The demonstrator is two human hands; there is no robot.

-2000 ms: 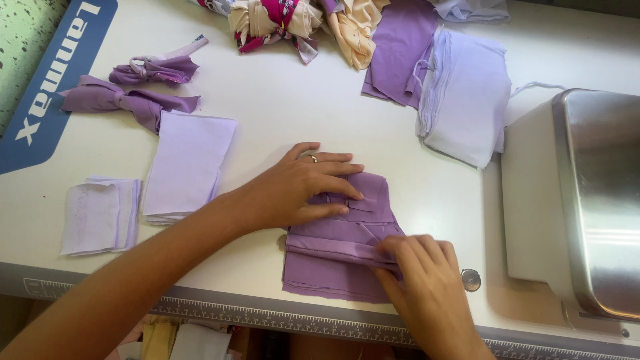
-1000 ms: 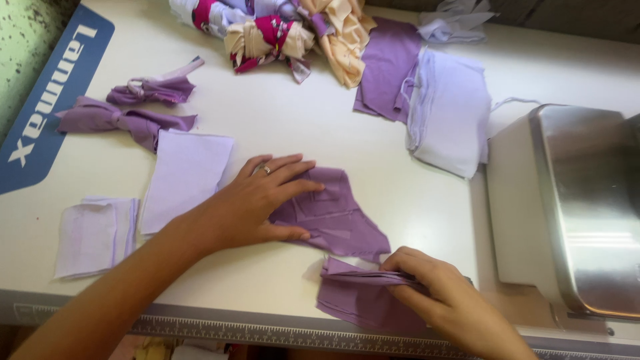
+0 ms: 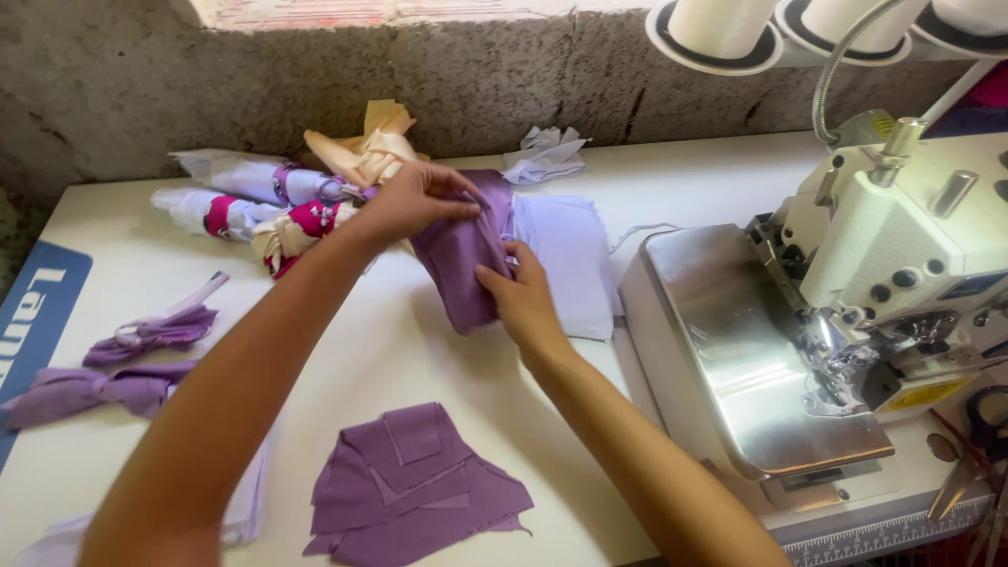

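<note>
Both my hands hold a folded stack of purple fabric point(image 3: 463, 268) above the back middle of the white table. My left hand point(image 3: 425, 201) grips its top edge between thumb and fingers, while my right hand point(image 3: 524, 299) pinches its lower right side. Beside it on the right lies a stack of pale lilac fabric point(image 3: 563, 264). Nearer the front, cut purple fabric pieces point(image 3: 417, 480) lie overlapped on the table. Knotted purple fabric bundles point(image 3: 153, 331) rest at the left, partly behind my left forearm.
An overlock sewing machine point(image 3: 882, 236) with a metal cover plate stands at the right, thread cones point(image 3: 720, 27) above it. Tied fabric rolls point(image 3: 260, 201) and a cream fabric bundle point(image 3: 374, 150) lie by the concrete wall. Scissors point(image 3: 961, 480) are at the right front edge.
Both hands have moved from the purple pieces at the front to the back of the table, where they now hold the purple stack off it. The view has swung up and right.
</note>
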